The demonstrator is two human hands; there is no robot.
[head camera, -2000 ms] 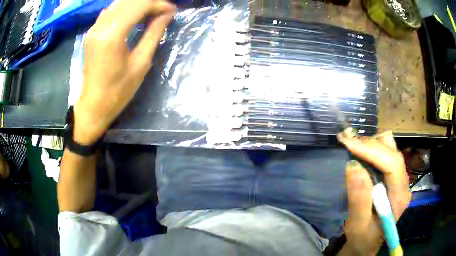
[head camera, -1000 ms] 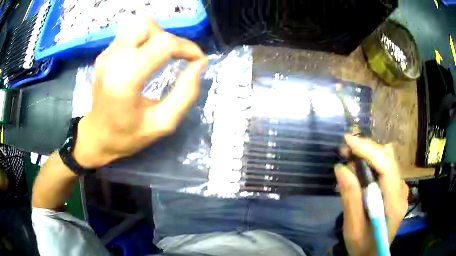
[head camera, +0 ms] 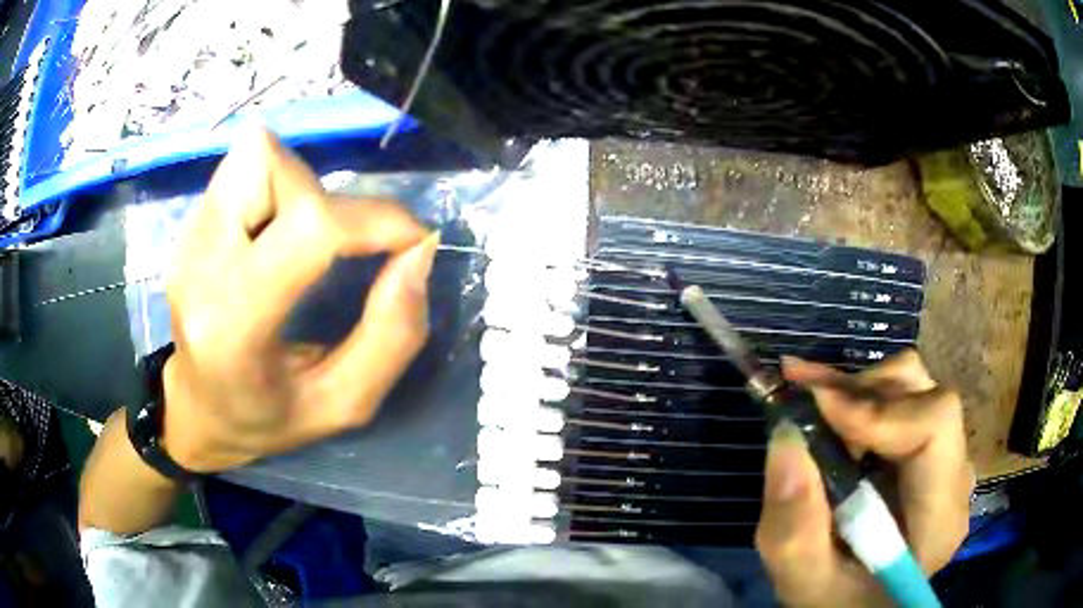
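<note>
My left hand [head camera: 309,315] pinches a fine silvery solder wire [head camera: 461,248] between thumb and fingertip, its end pointing right at the white parts. My right hand [head camera: 861,475] grips a soldering iron [head camera: 819,445] with black grip and teal handle. The iron's tip is over the upper black strips, pointing up and left. The black PCB strips [head camera: 760,285] lie side by side like a ladder. White components [head camera: 523,416] line their left ends. Whether the tip touches a strip cannot be told.
A clear plastic bag [head camera: 392,463] lies left of the strips. A blue tray [head camera: 238,149] heaped with white pieces is at the upper left. A big black box [head camera: 713,77] stands behind the strips. A yellowish can [head camera: 998,196] sits at the right on the brown board [head camera: 974,344].
The view has shifted so the bench things sit lower and the black box shows more. The iron's tip has moved left toward the strips' component ends. The solder wire now shows at my left fingertips.
</note>
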